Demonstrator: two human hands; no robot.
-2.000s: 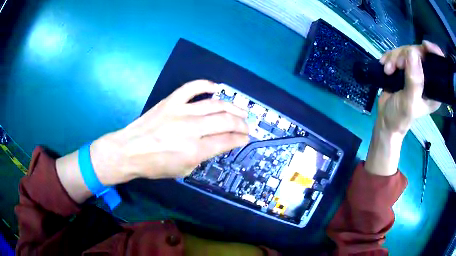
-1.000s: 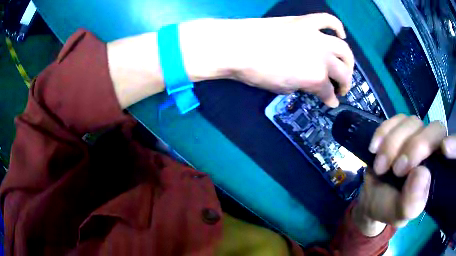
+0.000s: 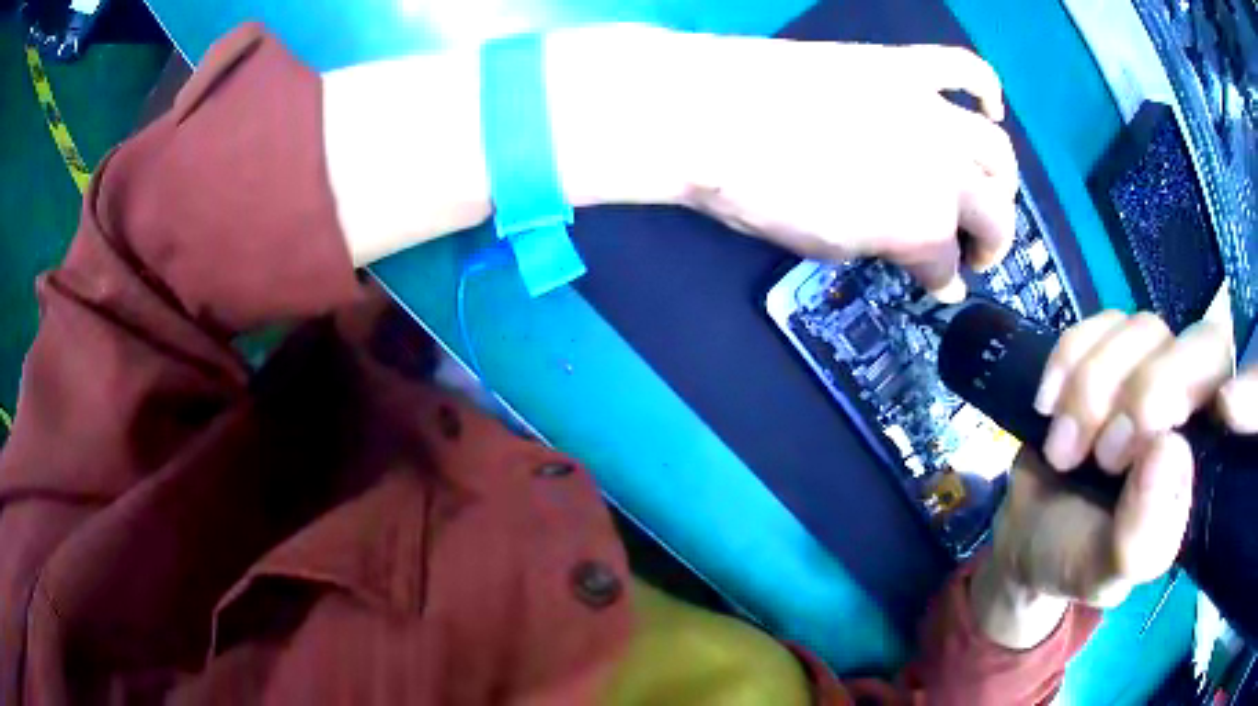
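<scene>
The laptop chassis with mainboard (image 3: 862,338) lies on the black foam pad (image 3: 690,345), partly covered by both hands. My right hand (image 3: 1117,455) is closed around the thick black electric screwdriver (image 3: 996,356), whose front end is tilted down over the board. Its bit cannot be made out. My left hand (image 3: 883,166) is over the board, fingertips bent down just beyond the screwdriver's front end. Whether the fingers hold something small cannot be seen. A blue wrist strap (image 3: 524,138) is on my left wrist.
A black screw tray (image 3: 1166,207) stands at the right, beside the white rail (image 3: 1221,166). The green bench mat (image 3: 621,428) lies under the pad, its front edge near my body. Yellow-black tape (image 3: 48,131) shows at the far left.
The view has swung, so the board now appears further right. My right hand brought the screwdriver from above the screw tray to the board. My left hand shifted along the board towards the screwdriver's tip.
</scene>
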